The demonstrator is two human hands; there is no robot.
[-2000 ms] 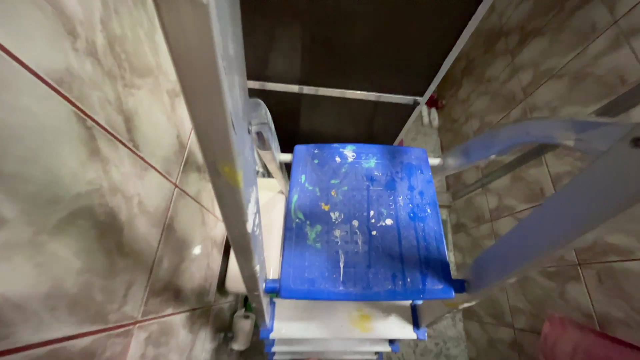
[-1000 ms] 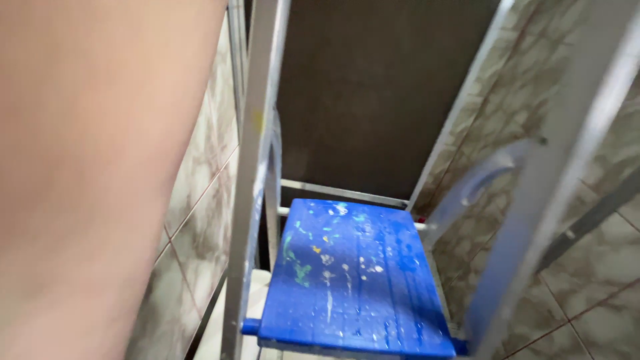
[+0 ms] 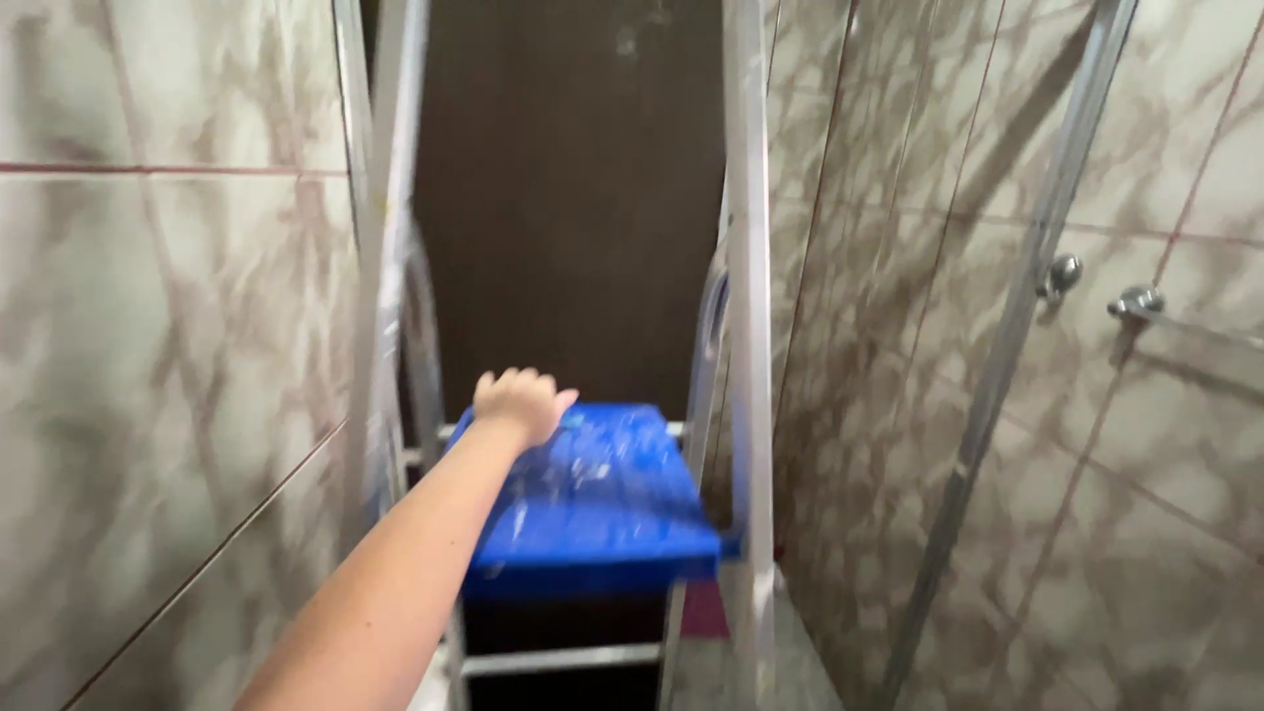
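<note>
My left hand [image 3: 520, 403] reaches forward over the far left part of the blue plastic top platform [image 3: 602, 494] of a stepladder. Its fingers look curled and the thumb points right; whether it touches the platform or grips its edge cannot be told. White paint marks spot the platform. An aluminium side rail [image 3: 390, 247] rises to the left of the hand, and another rail [image 3: 752, 296] stands to the right. My right hand is out of view.
A dark panel [image 3: 583, 197] stands behind the ladder. Marbled tile walls [image 3: 178, 326] flank it closely. On the right are a slanting metal profile [image 3: 1017, 326], a round metal knob [image 3: 1062, 276] and a towel bar's mount [image 3: 1136, 301]. Below the platform runs a metal crossbar [image 3: 563, 660].
My left hand has come into view over the platform; one second ago only blurred skin showed at the left. The view has tilted up, showing more of the walls.
</note>
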